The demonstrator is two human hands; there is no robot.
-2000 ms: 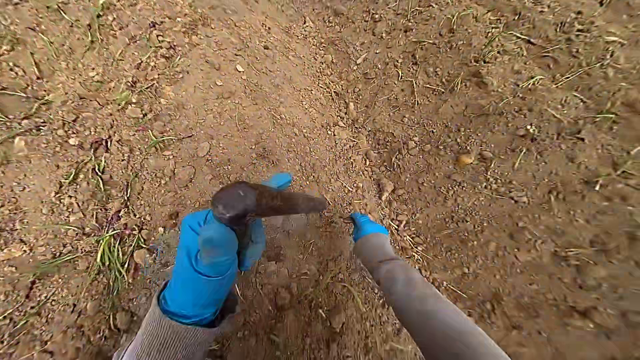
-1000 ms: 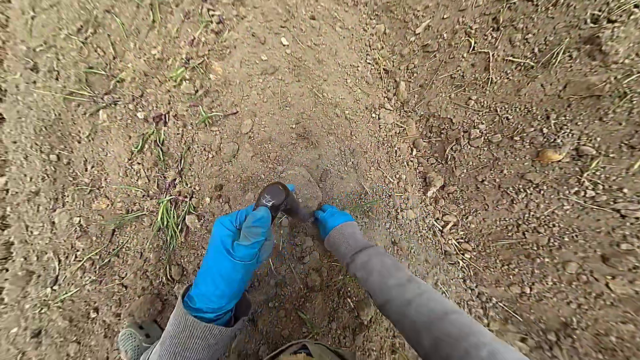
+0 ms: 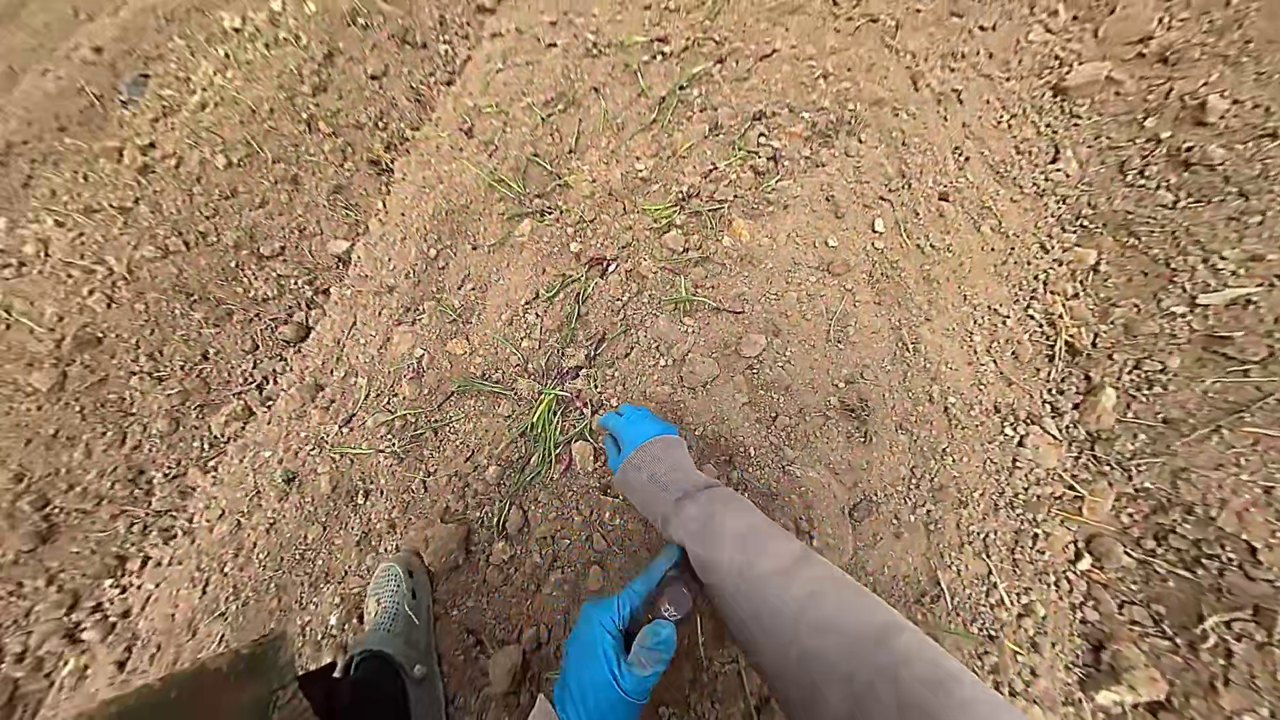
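Both of my hands wear blue gloves. My left hand [image 3: 615,640], low in the middle of the head view, is closed around the dark rounded handle of a hand tool [image 3: 672,602]; the rest of that tool is hidden by my right forearm. My right hand [image 3: 636,434] reaches farther out, down at the soil, beside a clump of green seedlings [image 3: 543,430] with thin leaves and purplish lower stems. Its fingertips are at the clump's right edge; whether they pinch a seedling cannot be made out.
Other thin green seedlings [image 3: 683,298] lie scattered on the stony brown soil [image 3: 850,400] ahead. My shoe [image 3: 400,610], a perforated clog, stands at lower left, near a clod [image 3: 440,545]. Rougher, stonier soil lies at the right, and a shallow furrow runs at the left.
My right hand has moved away from the tool, leftward to the seedling clump. My left hand still holds the tool, now partly behind my right forearm. The view has shifted toward the left.
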